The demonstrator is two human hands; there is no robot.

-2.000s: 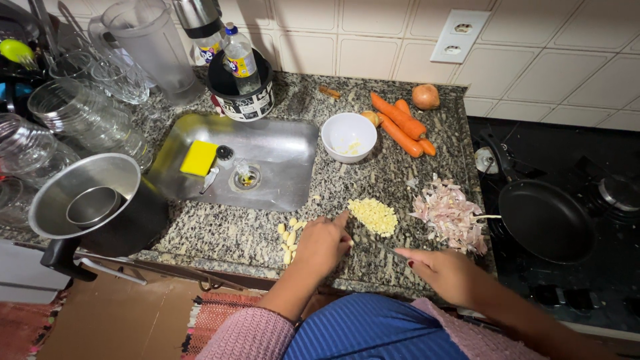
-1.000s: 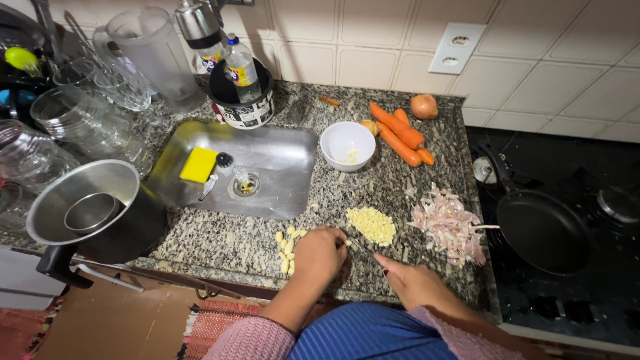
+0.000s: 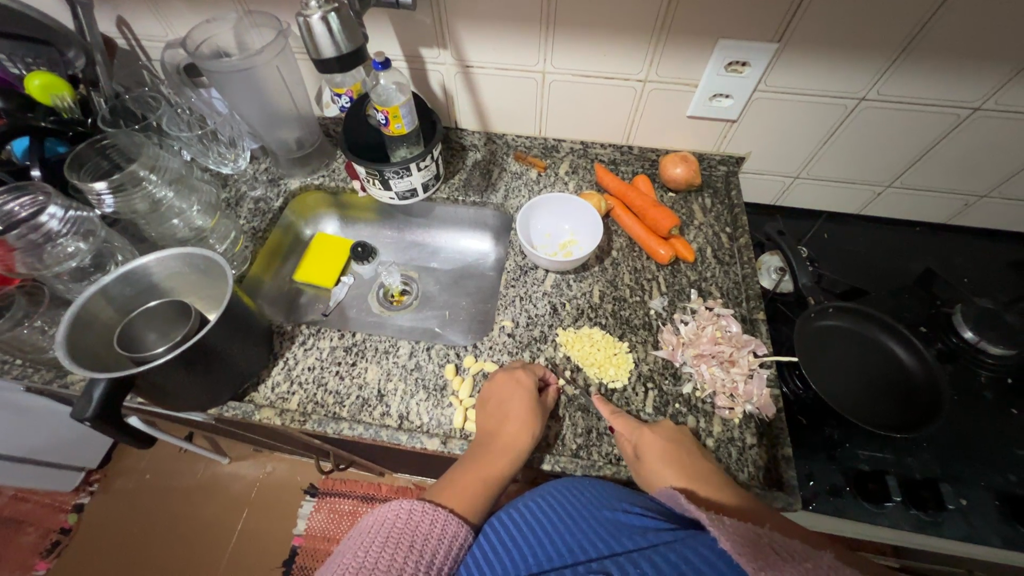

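Near the front edge of the granite counter, my left hand (image 3: 518,400) pinches a small piece of peeled garlic at its fingertips. My right hand (image 3: 652,448) holds a knife (image 3: 582,388), its index finger along the blade, which points toward the garlic piece. Just beyond the blade lies a heap of chopped garlic (image 3: 597,354). Several whole peeled garlic cloves (image 3: 466,387) lie left of my left hand, partly hidden by it. A pile of garlic skins (image 3: 718,358) lies farther right. A white bowl (image 3: 559,232) with a few garlic bits stands behind the chopped heap.
Carrots (image 3: 640,212) and an onion (image 3: 679,171) lie at the back right. The steel sink (image 3: 448,240) holds a yellow sponge (image 3: 322,260). A large pot (image 3: 160,336) and glass jars (image 3: 152,192) crowd the left. A frying pan (image 3: 872,368) sits on the black stove.
The knife in my right hand has come up close to my left fingertips since a second ago. My left hand was nearer the chopped heap two seconds ago, then moved left toward the whole cloves.
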